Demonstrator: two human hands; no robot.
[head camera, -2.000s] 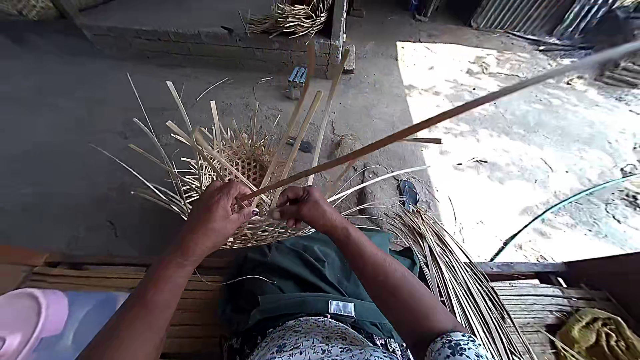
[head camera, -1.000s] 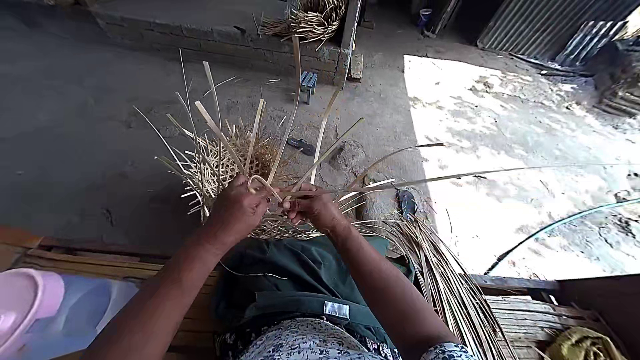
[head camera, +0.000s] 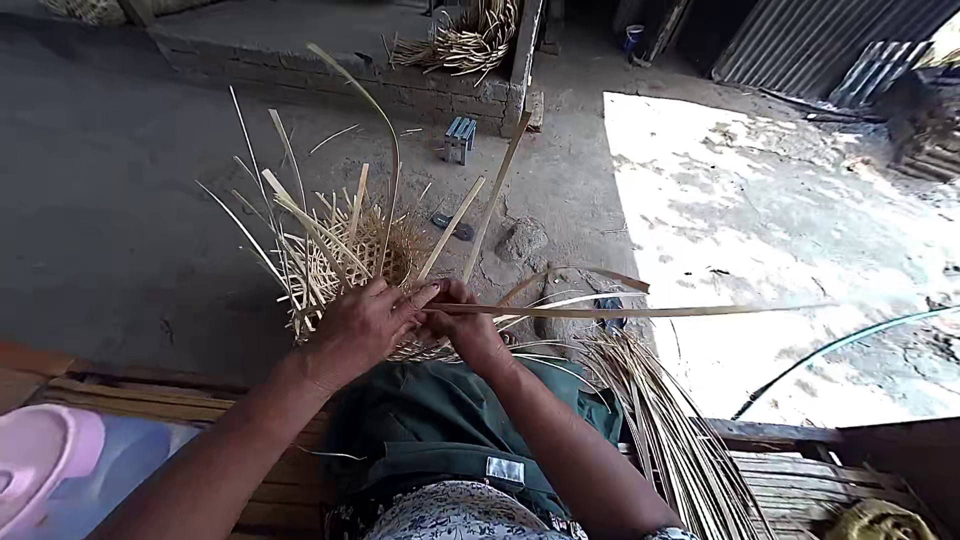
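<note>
A partly woven open-mesh basket of split bamboo or cane rests at my lap, its loose strip ends standing up and outward. My left hand grips the near rim area with thumb and forefinger. Close against it, my right hand pinches a long flat strip, which runs out to the right over the sunlit ground. The fingers of both hands meet and hide the spot where the strip joins the weave. A bundle of long thin strips lies to the right of my lap.
A pink-lidded container stands at the lower left on the slatted bamboo bench. Beyond are a small blue stool, sandals, a stone, a hose and a heap of strips on a ledge.
The loop of strip seen at my fingers one second ago no longer shows. My hands have come together, and the long strip has dropped from its steep slant two seconds ago to nearly level.
</note>
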